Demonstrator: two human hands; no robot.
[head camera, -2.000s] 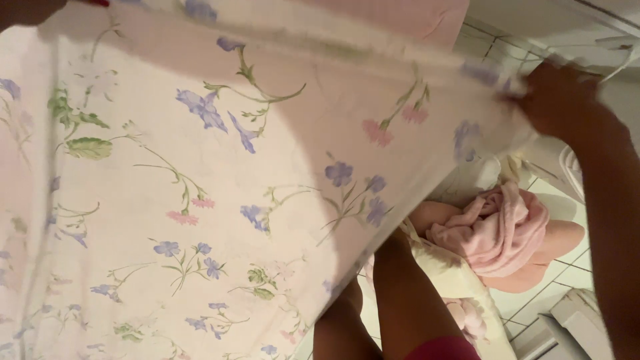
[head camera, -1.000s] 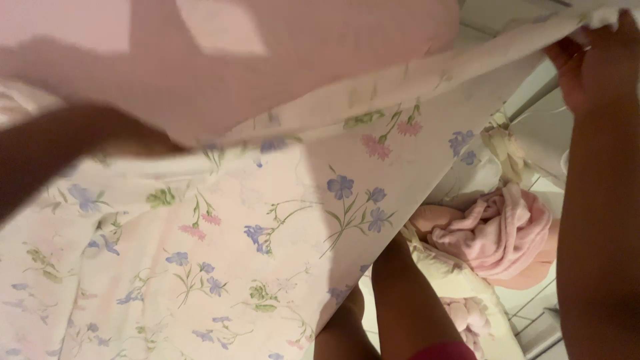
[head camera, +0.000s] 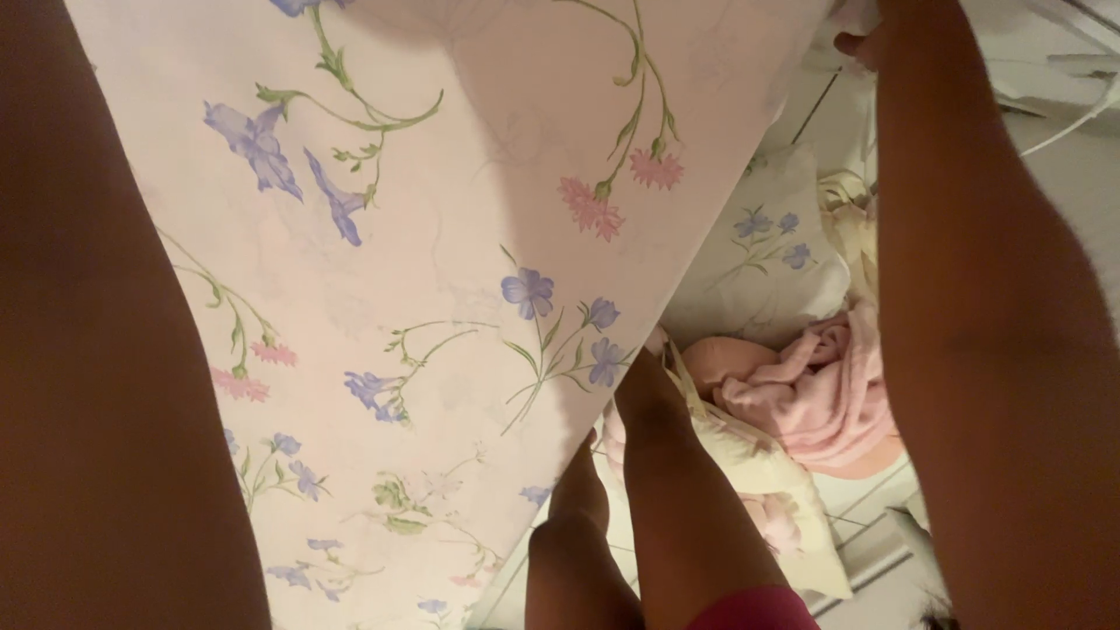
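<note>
A large pale cloth (head camera: 420, 289) printed with blue and pink flowers spreads across the left and middle of the head view, raised between my two arms. My right hand (head camera: 862, 45) is at the top right, partly cut off by the frame, its fingers against the upper side of the cloth. My left forearm runs up the left edge in front of the cloth, while my left hand lies beyond the frame. The cloth's slanting right edge passes over my lower legs. Behind it, a second piece of matching floral fabric (head camera: 761, 245) shows.
A pink, fluffy cloth (head camera: 814, 394) lies on a rounded, peach-coloured object (head camera: 857, 464) at the right. Beside it is a cream fabric item (head camera: 787, 490). White floor tiles (head camera: 875, 499) with dark joints surround them. A thin white cord (head camera: 1072, 122) curves at the upper right.
My left hand, crossing the cloth one second ago, has gone out of view. My right hand has moved up and left to the top edge. The plain pink surface behind the cloth is no longer visible.
</note>
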